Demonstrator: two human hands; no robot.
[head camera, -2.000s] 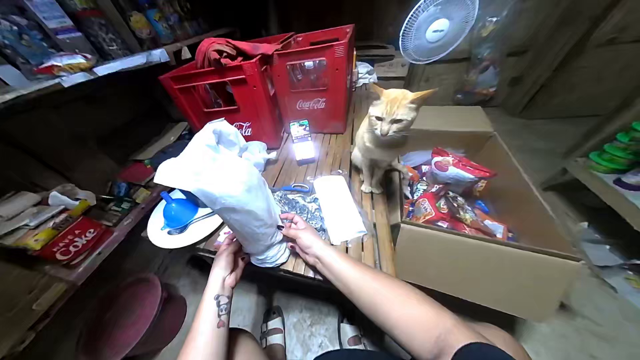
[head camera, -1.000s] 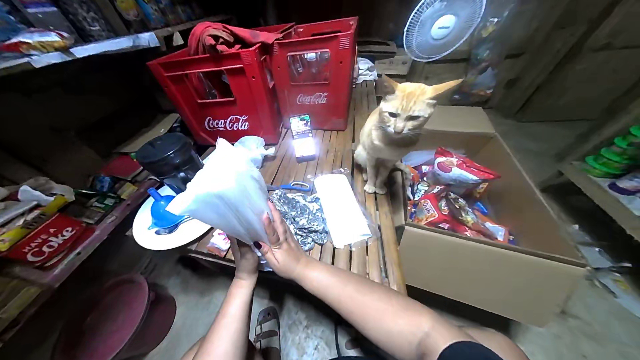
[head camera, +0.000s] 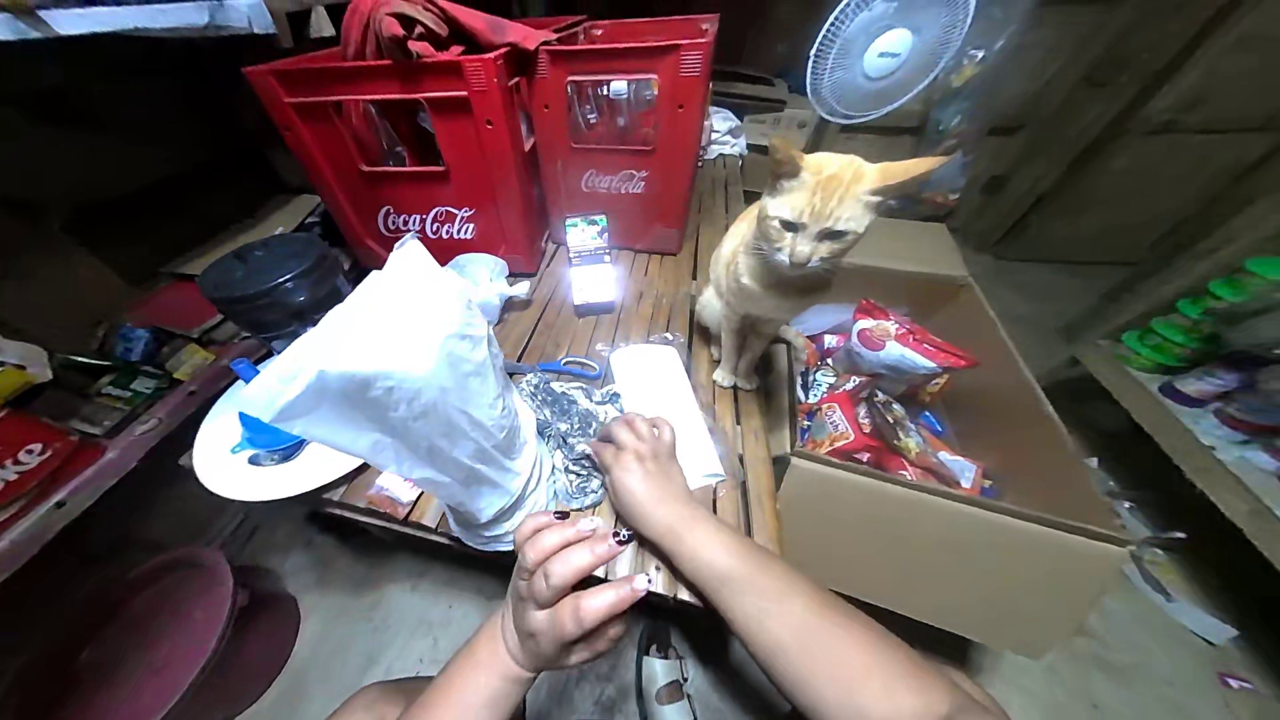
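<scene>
A tall white plastic bag (head camera: 430, 400) stands on the slatted bamboo table (head camera: 740, 440), its top leaning left. My left hand (head camera: 575, 590) is raised in front of the table edge, fingers bent and apart, holding nothing. My right hand (head camera: 645, 470) reaches onto crumpled silver-grey plastic (head camera: 575, 430) beside the bag; whether its fingers grip it is unclear. White sheets in clear wrapping (head camera: 665, 410) lie just right of that hand. Blue-handled scissors (head camera: 570, 367) rest behind the crumpled plastic. A lit phone (head camera: 590, 265) is propped farther back. A blue funnel (head camera: 265, 435) sits on a white plate (head camera: 225, 475) at left.
Red Coca-Cola crates (head camera: 430, 180) stand at the back, with a knotted clear bag (head camera: 485, 280) before them. A ginger cat (head camera: 780, 260) sits at the table's right side, beside a cardboard box (head camera: 940, 560) of snack packs. A fan (head camera: 890, 55) is behind; a reddish basin (head camera: 150, 640) lies lower left.
Both hands have let go of the white bag, which now stands unheld. My right hand has moved right onto the crumpled plastic, and my left hand has come away from the bag.
</scene>
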